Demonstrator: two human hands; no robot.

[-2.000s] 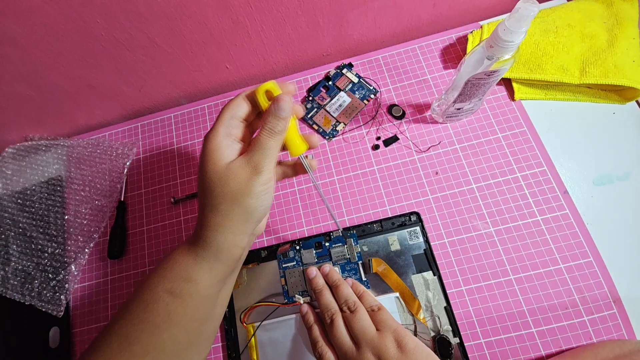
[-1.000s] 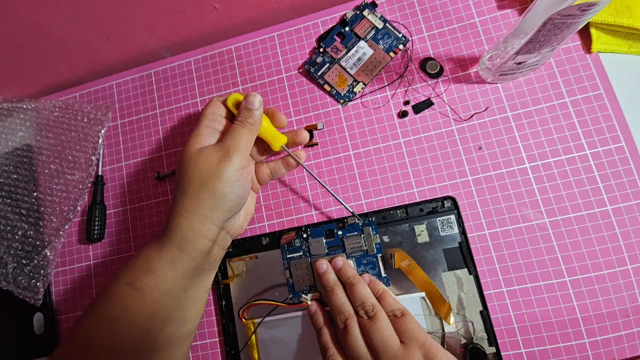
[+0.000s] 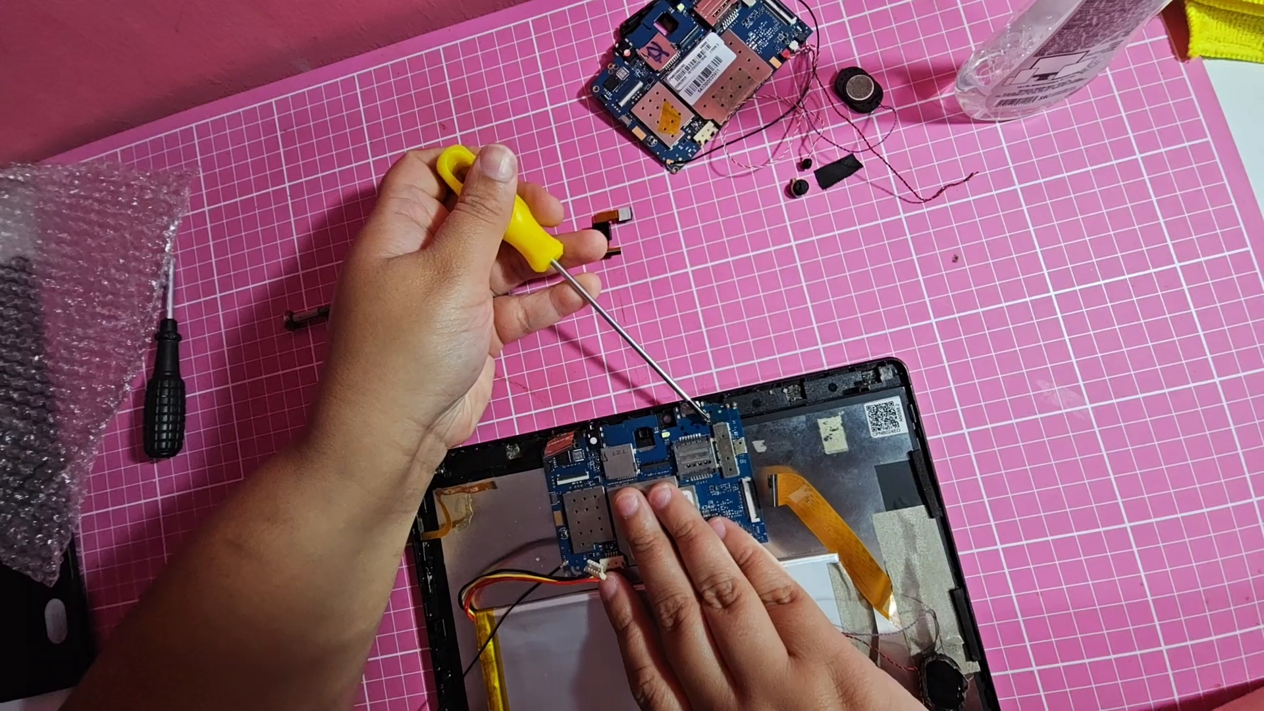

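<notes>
My left hand (image 3: 434, 257) holds a screwdriver with a yellow handle (image 3: 528, 232), gripped between thumb and fingers. Its thin metal shaft slants down to the right, and the tip meets the top edge of a blue circuit board (image 3: 647, 449), near the upper right corner. The fingertips of my right hand (image 3: 701, 592) lie flat on the lower middle of that board, covering part of it. The board sits inside an opened tablet housing (image 3: 923, 464) with a black frame. Left of my right fingers, a white connector (image 3: 596, 569) with red, yellow and black wires touches the board's lower edge. An orange flex cable (image 3: 834, 528) lies to its right.
A second circuit board (image 3: 706, 74) lies beyond the housing, beside a small round speaker (image 3: 858, 90) and thin wires. A clear bottle (image 3: 1047, 59) stands at the upper right. Bubble wrap (image 3: 69, 346) and a black screwdriver (image 3: 165, 395) are on the left of the pink cutting mat (image 3: 1086, 346).
The view has come closer to the housing. My left hand still holds the yellow screwdriver with its tip at the board's top edge, and my right fingers remain on the board.
</notes>
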